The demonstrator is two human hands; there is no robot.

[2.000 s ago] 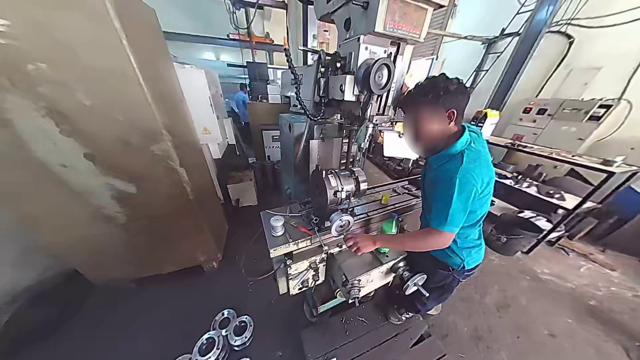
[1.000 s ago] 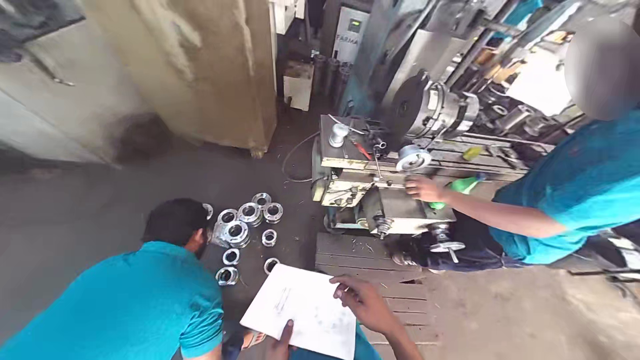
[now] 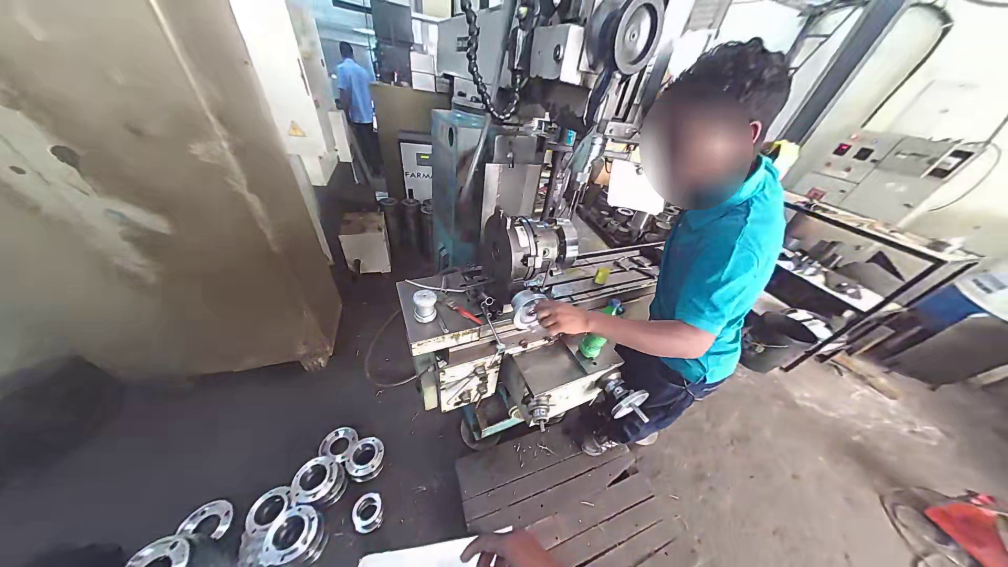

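Note:
At the bottom edge, my right hand point(image 3: 508, 547) is partly in view, its fingers over the right part of a white sheet of paper point(image 3: 425, 554). Whether it grips the sheet I cannot tell. My left hand is out of view. Beyond the paper is a milling machine; its table point(image 3: 441, 339) carries a round chuck-like fixture point(image 3: 531, 248). A person in a teal shirt point(image 3: 720, 260) stands at its right with a hand on a round metal part point(image 3: 528, 309). On the table's left end are a metal spool-shaped part point(image 3: 424, 305) and a red-handled tool point(image 3: 466, 313).
Metal flange rings point(image 3: 291, 531) lie on the dark floor at lower left. A wooden slatted platform point(image 3: 551, 488) lies before the machine. A tall cabinet point(image 3: 197, 197) stands left, a metal rack point(image 3: 882, 295) right. Another person point(image 3: 356, 87) is in the background.
The view has swung up and left from the paper. The crouching person seen at lower left a second ago is out of view, and so is my left hand.

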